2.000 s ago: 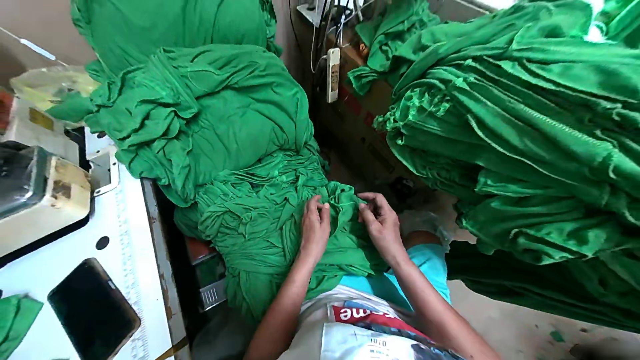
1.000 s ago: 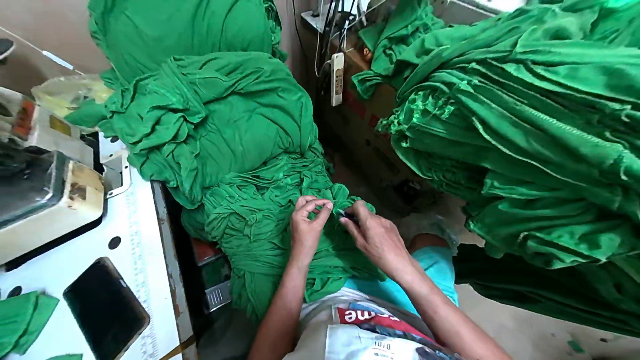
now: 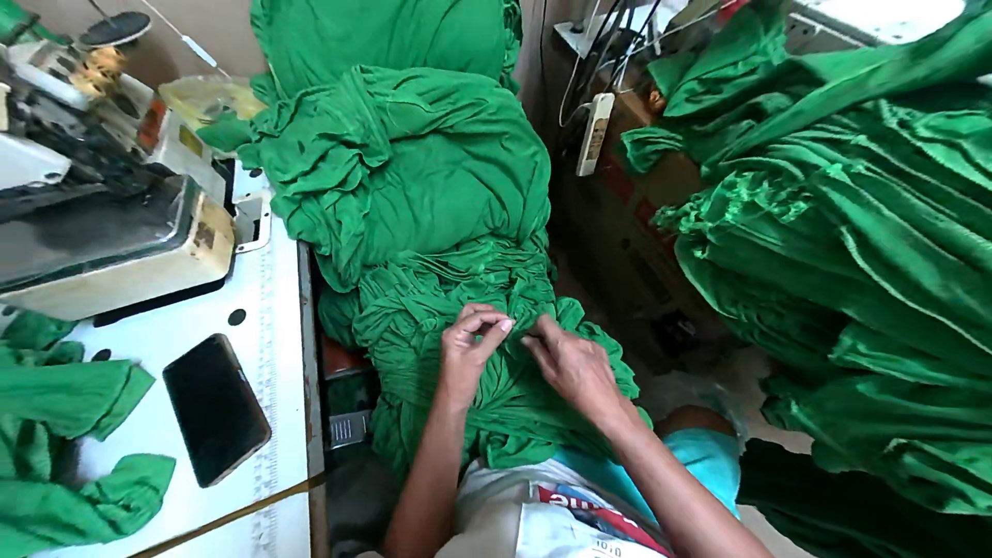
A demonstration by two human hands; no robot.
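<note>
A gathered heap of green fabric (image 3: 418,310) lies over my lap and runs up into a larger green pile (image 3: 465,178) beyond. Over the lap fabric is my left hand (image 3: 474,345), its thumb and index finger pinched together near the tips. Just right of it, my right hand (image 3: 570,360) has curled fingers, with its fingertips close to the left ones. Whether a thread or a bit of cloth is between the fingertips of either hand cannot be made out.
On the left, a white sewing table (image 3: 225,310) holds a sewing machine (image 3: 116,248), a black phone (image 3: 217,411) and green cloth pieces (image 3: 70,418). More green fabric (image 3: 852,256) hangs at the right. A white power strip (image 3: 595,133) hangs near a cardboard box (image 3: 643,209).
Two seconds ago both hands were lower on the fabric with fingers spread more loosely; now the left thumb and index finger are pinched. The view has shifted somewhat to the left.
</note>
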